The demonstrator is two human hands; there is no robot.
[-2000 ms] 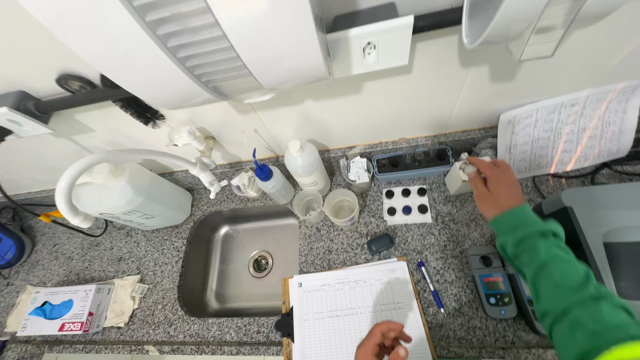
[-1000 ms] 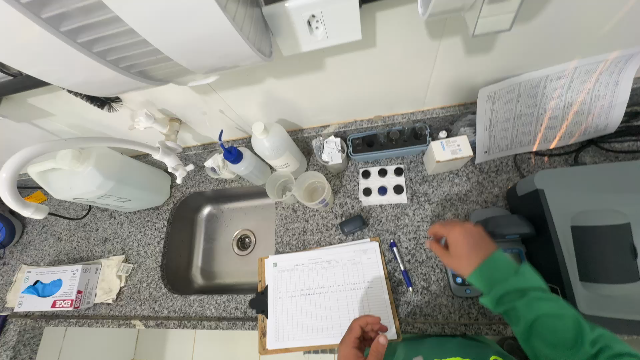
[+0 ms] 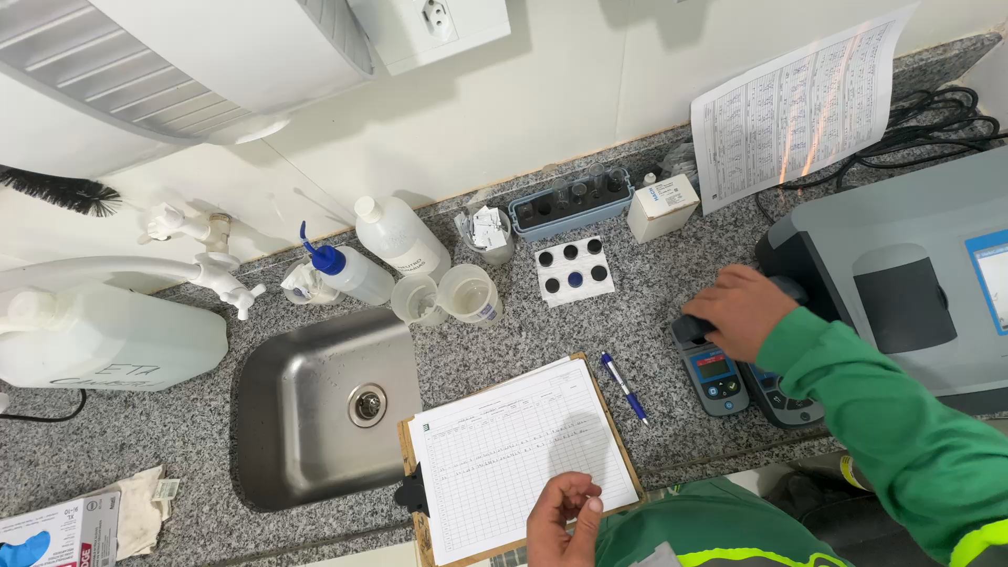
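My right hand (image 3: pixel 740 311) is at the top of a handheld meter (image 3: pixel 715 382), its fingers on a black cap or cover there. A second dark handheld instrument (image 3: pixel 783 402) lies beside that meter, partly under my forearm. My left hand (image 3: pixel 565 520) hovers over the lower edge of a clipboard with a printed form (image 3: pixel 512 449), fingers curled and holding nothing that I can see. A blue and white pen (image 3: pixel 624 388) lies right of the clipboard. Farther back, several dark round caps stand on a white pad (image 3: pixel 583 293), behind them a blue-grey vial case (image 3: pixel 571 206).
A steel sink (image 3: pixel 315 441) lies left of the clipboard. Two plastic beakers (image 3: pixel 470 295), a wash bottle (image 3: pixel 350 272) and a white bottle (image 3: pixel 402 236) stand behind it. A small carton (image 3: pixel 663 209) is at the wall; a large grey instrument (image 3: pixel 890 236) occupies the right.
My right hand has moved from the small carton near the wall to the handheld meter. The small dark object that lay above the clipboard no longer shows there. My left hand stays by the clipboard.
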